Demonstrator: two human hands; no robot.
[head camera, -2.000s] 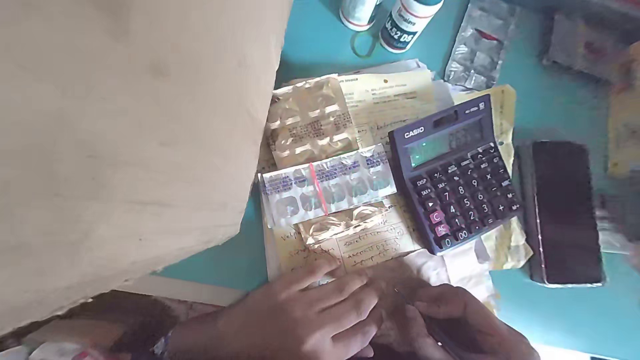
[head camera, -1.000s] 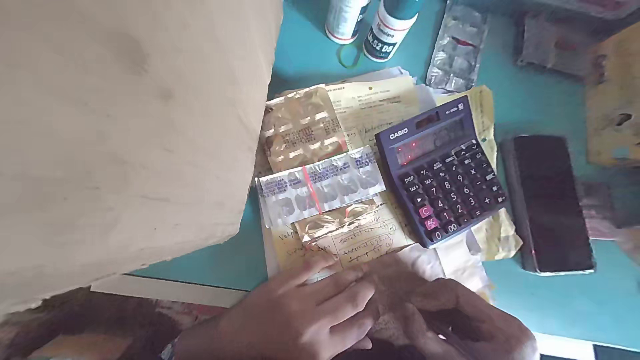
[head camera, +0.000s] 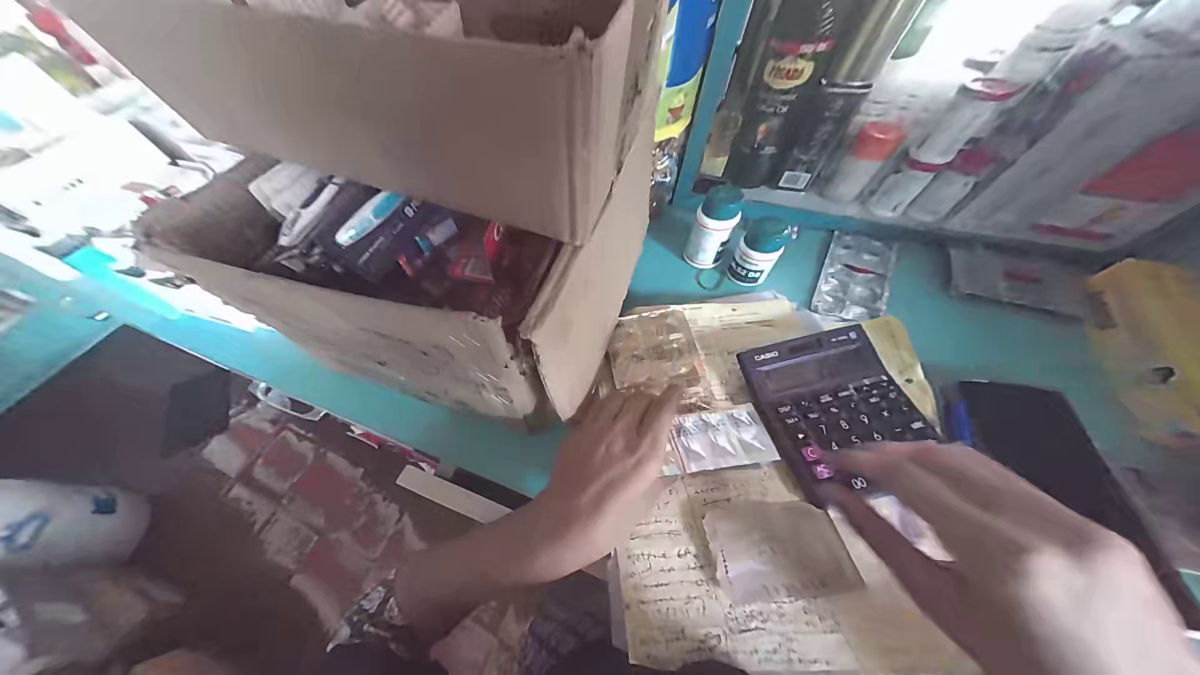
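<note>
My left hand lies over the blister packs at the left edge of the papers. Its fingers reach the gold blister pack and the silver blister pack; whether it grips either one is hidden. My right hand is over the lower keys of a dark Casio calculator, with a finger by the pink keys. A blue pen shows just beyond this hand. Handwritten sheets lie beneath, with a small blank paper slip on top. A black phone lies at the right.
Two stacked cardboard boxes of packages stand at the left on the teal counter. Two white bottles with green caps and another blister pack are behind the calculator. Bottles fill the shelf beyond. A yellow packet lies far right.
My right hand has moved from the papers up to the calculator. My left hand has moved up onto the blister packs, leaving the handwritten page more exposed. The view has shifted and widened.
</note>
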